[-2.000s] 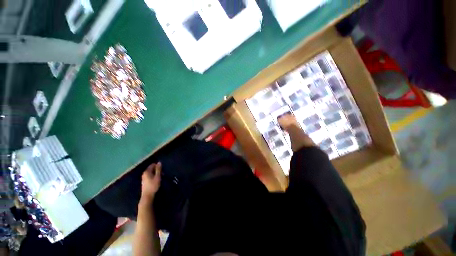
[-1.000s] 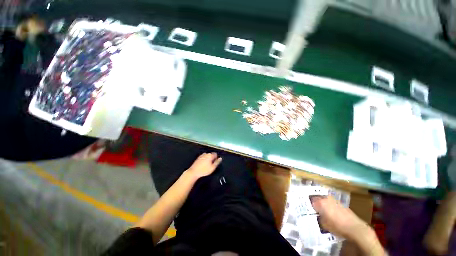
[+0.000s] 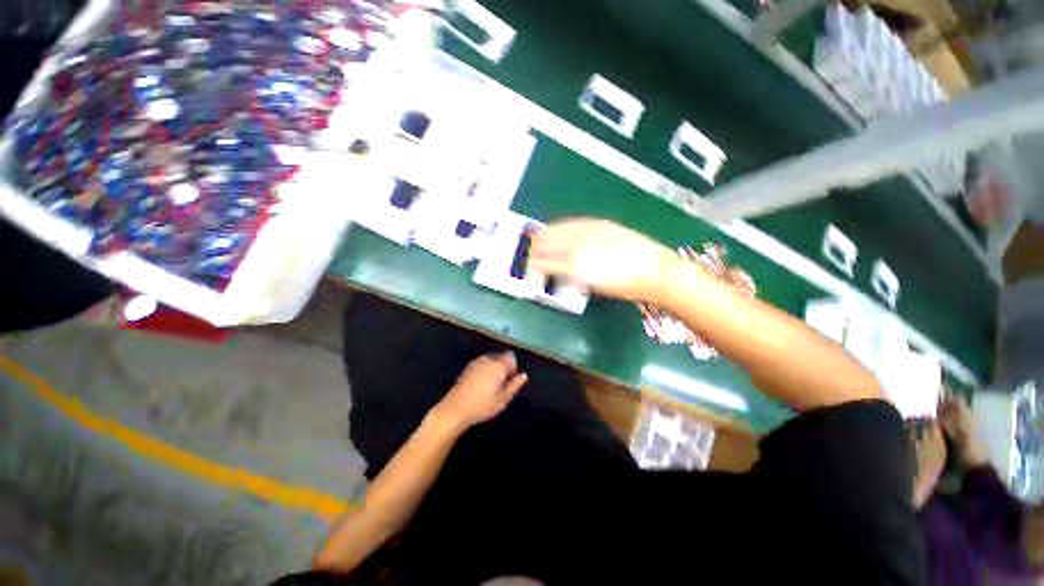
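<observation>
My right hand (image 3: 590, 258) reaches across the bench with its fingers on a white housing (image 3: 495, 272) that has dark windows. The housing lies at the right end of a group of white housings (image 3: 441, 172) beside the bin. The fingers hide part of it, and blur hides the exact grip. My left hand (image 3: 487, 387) rests on my dark-clothed lap below the bench edge, empty, with its fingers loosely bent. A pile of copper and silver parts (image 3: 687, 332) lies on the green bench, partly hidden by my right forearm.
A white bin (image 3: 292, 246) of mixed small parts stands at the left. Spaced white housings (image 3: 610, 105) lie on the belt beyond the pale rail. A slanting pale post (image 3: 870, 143) crosses at the right. More housings (image 3: 887, 349) and a person's arm (image 3: 962, 429) are at the right. A carton (image 3: 733, 450) is below.
My right hand has moved up out of the carton and left to the housings beside the bin. My left hand stays on my lap. The view has turned toward the bin.
</observation>
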